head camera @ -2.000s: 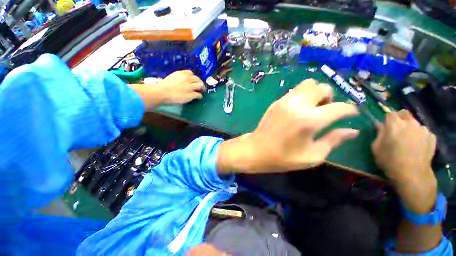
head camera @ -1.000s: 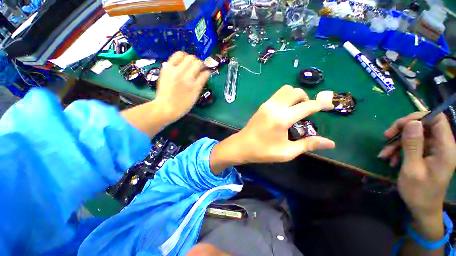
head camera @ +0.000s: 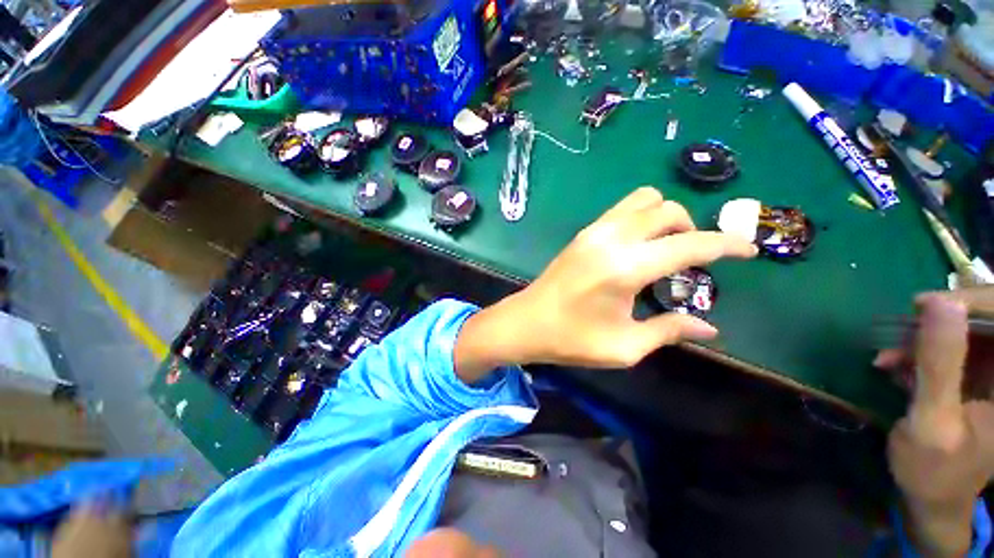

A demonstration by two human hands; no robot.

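My left hand (head camera: 605,286) is bare, with thumb and index finger apart and nothing held. An opened round device half (head camera: 685,292) lies on the bench between its fingertips. Another opened half with gold-coloured parts (head camera: 787,232) and a white disc (head camera: 740,219) lies just beyond the index fingertip. A round black cover (head camera: 706,162) lies farther back. My right hand (head camera: 940,409) is at the right edge, blurred and partly cut off, its fingers closed on a thin dark tool, likely tweezers (head camera: 896,324).
Several round devices (head camera: 452,204) lie at the bench's left. A clear strip (head camera: 516,169), a marker pen (head camera: 841,147), a blue box (head camera: 376,65) and blue bins (head camera: 850,76) are behind. A black compartment tray (head camera: 286,338) is below left. Another person's blurred hand (head camera: 93,534) is at lower left.
The other person's arm has withdrawn from the bench to the lower left, uncovering round devices. My left hand uncovered the opened halves earlier and stays open. My right hand has moved slightly right and down.
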